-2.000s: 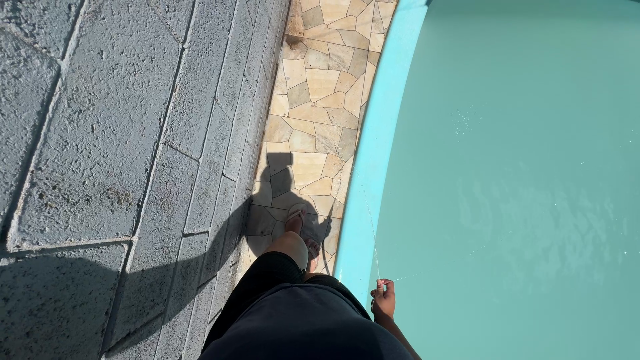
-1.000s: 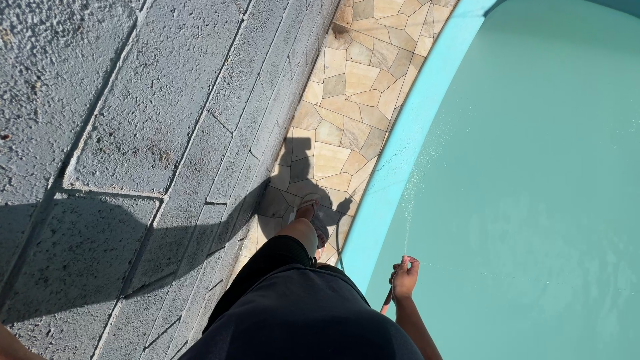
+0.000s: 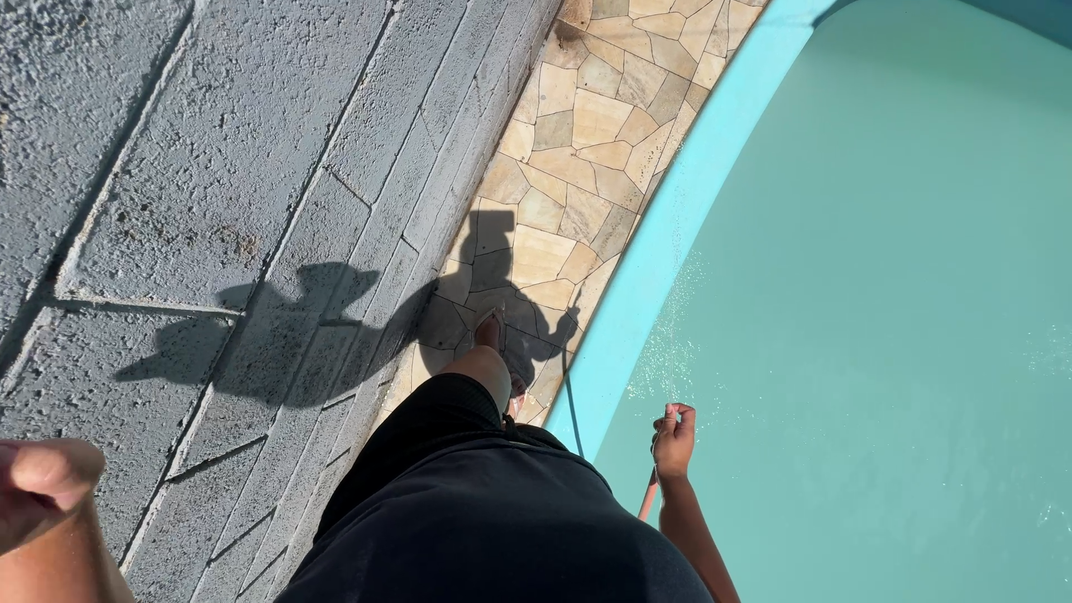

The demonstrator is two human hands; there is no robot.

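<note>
My right hand [image 3: 673, 440], over the pool water at lower right, is closed around the end of an orange-pink garden hose [image 3: 647, 496]. The hose hangs below the hand, partly hidden by my shirt. A spray of water drops [image 3: 666, 352] fans out from the hose end toward the pool's rim. At the lower left edge my left hand [image 3: 50, 486] is raised in front of the block wall, fingers curled and partly cut off by the frame. Whether it holds anything cannot be told.
A grey concrete block wall [image 3: 201, 159] fills the left. Beside it runs a narrow path of irregular stone paving [image 3: 586, 167], where my feet stand. The light blue pool rim [image 3: 670, 226] borders greenish pool water [image 3: 888, 251]. My shadow falls on wall and paving.
My left hand has come into view at the lower left, and its shadow now shows on the wall. The spray from the hose has spread wider. The view has turned somewhat.
</note>
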